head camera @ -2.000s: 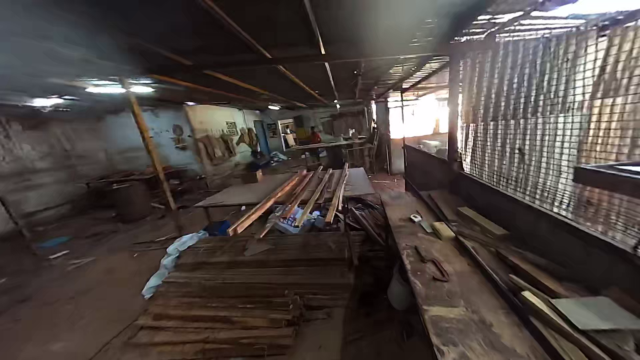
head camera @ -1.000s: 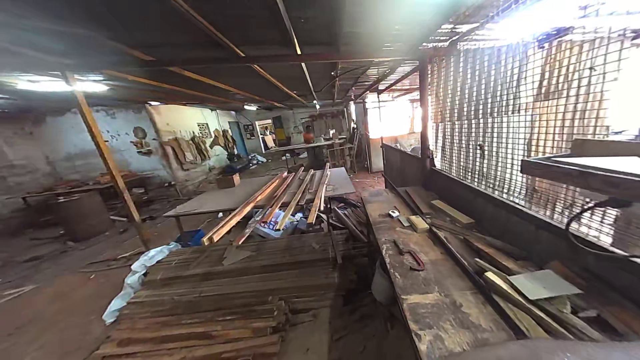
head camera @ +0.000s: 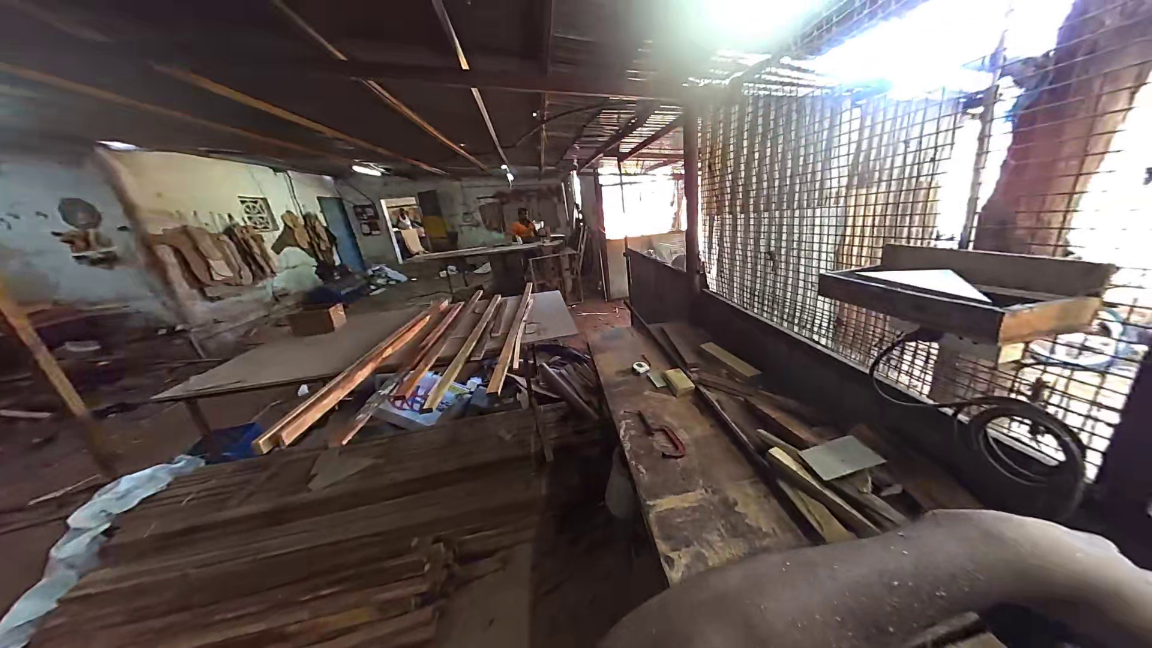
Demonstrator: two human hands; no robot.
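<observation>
A bare arm reaches in along the bottom right edge, over the near end of the wooden workbench (head camera: 693, 513); its hand cannot be made out, and which arm it is cannot be told for certain. My left hand is out of view. On the bench lie a red C-clamp (head camera: 668, 441), a small tape measure (head camera: 640, 367) and a yellowish block (head camera: 679, 382). Offcuts and a flat grey square piece (head camera: 841, 457) lie on the bench's right side, just beyond the arm.
Stacked rough boards (head camera: 297, 504) fill the lower left. Long timber strips (head camera: 360, 373) jut from a low table (head camera: 297, 351). A coiled cable or hose (head camera: 1026, 450) hangs at the wire mesh, under a wooden tray (head camera: 954, 306). A person (head camera: 523, 225) is far back.
The view has turned right and shifted. The bare arm now spans the bottom right corner; one second ago only a small part showed at the bottom edge.
</observation>
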